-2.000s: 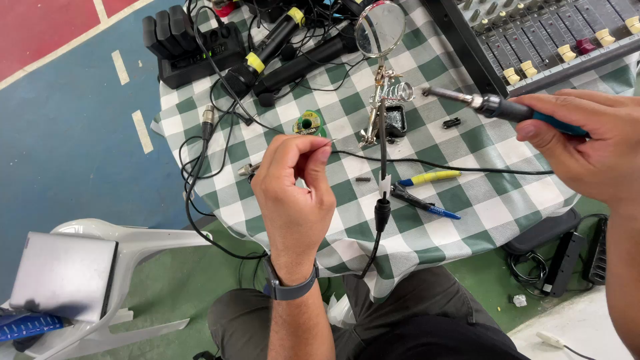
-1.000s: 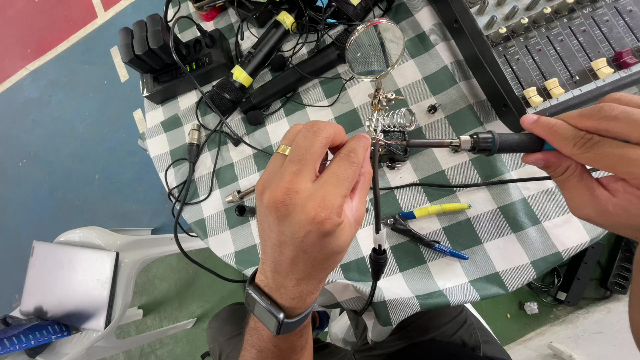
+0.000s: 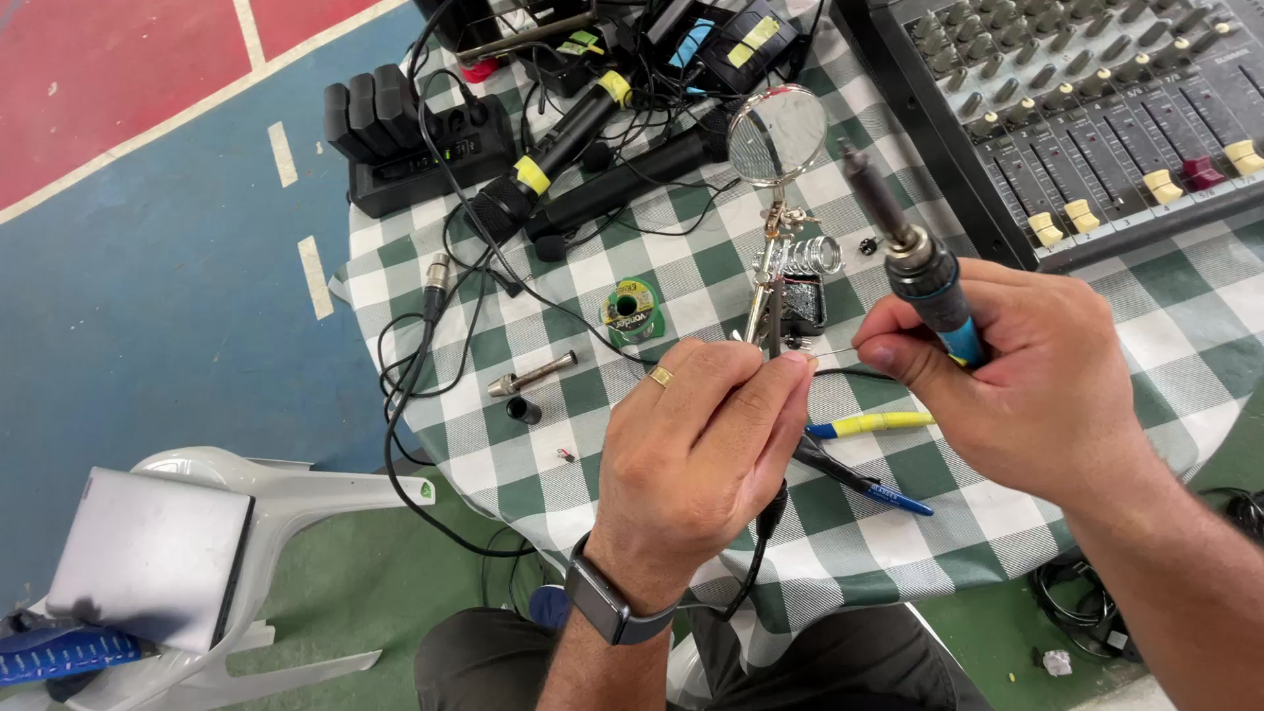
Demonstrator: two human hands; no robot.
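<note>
My right hand [image 3: 1007, 375] holds a soldering iron [image 3: 913, 252], its tip pointing up and away, and pinches the end of a thin wire [image 3: 837, 352] between thumb and forefinger. My left hand [image 3: 706, 444] has its fingertips pinched at the other end of that wire, beside the dark cable held upright at the helping-hands stand [image 3: 762, 306]. The stand's magnifying glass [image 3: 777, 135] and coiled iron holder [image 3: 815, 256] are just beyond. A solder spool [image 3: 632, 308] lies left of the stand. Pliers with yellow and blue handles [image 3: 879, 425] lie under my hands.
An audio mixer [image 3: 1076, 128] fills the back right. Microphones [image 3: 553, 148], tangled cables and a battery charger [image 3: 434, 153] crowd the back left. A metal connector part [image 3: 533, 374] and a black sleeve [image 3: 523, 410] lie at left. A white plastic chair [image 3: 296, 489] holds a laptop [image 3: 153, 553].
The soldering iron has swung from pointing left at the stand to pointing up, away from the work. My right hand has moved in close to my left fingertips. The solder spool is uncovered again.
</note>
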